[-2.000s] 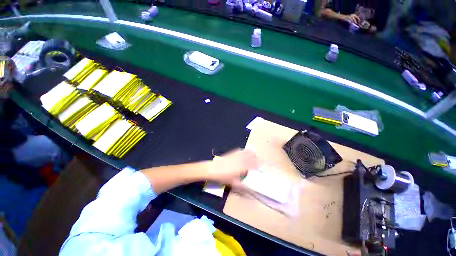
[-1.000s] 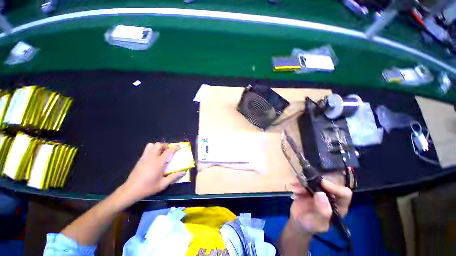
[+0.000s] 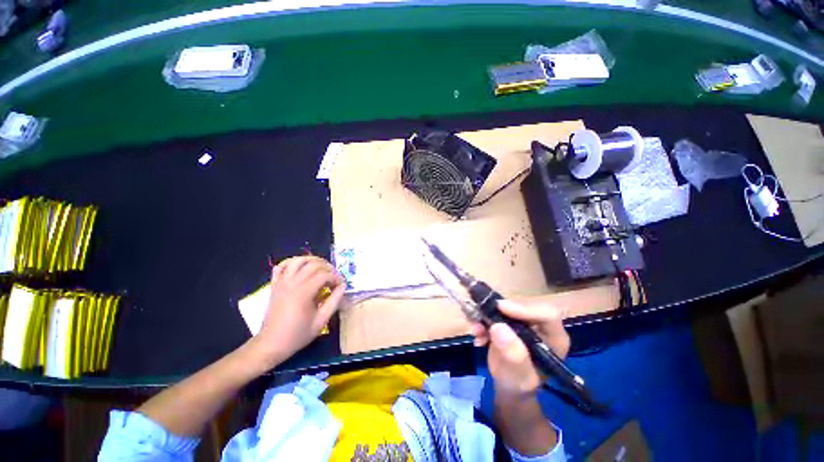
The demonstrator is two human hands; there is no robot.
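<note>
A white housing [image 3: 384, 262] lies on the tan cardboard mat [image 3: 379, 327], with a small circuit board at its left end and clear plastic under it. My left hand [image 3: 303, 298] is on a yellow-edged battery [image 3: 256, 309] just left of the housing. Its fingertips are by the housing's left end and hide part of the battery; thin red wires show above the hand. My right hand [image 3: 519, 343] holds a black soldering iron [image 3: 488, 300] like a pen, its tip over the right part of the housing.
A black fan [image 3: 447, 173] stands at the mat's back, left of the black solder feeder [image 3: 589, 221] with its wire reel [image 3: 607, 152]. Battery stacks [image 3: 59, 332] stand at the left. Bagged housings lie on the green belt [image 3: 379, 77]. A white cable [image 3: 764, 200] lies far right.
My right hand has carried the iron left, from beside the feeder to over the housing. My left hand has shifted slightly right to the battery's wire end, and the battery is now tilted. The view has shifted.
</note>
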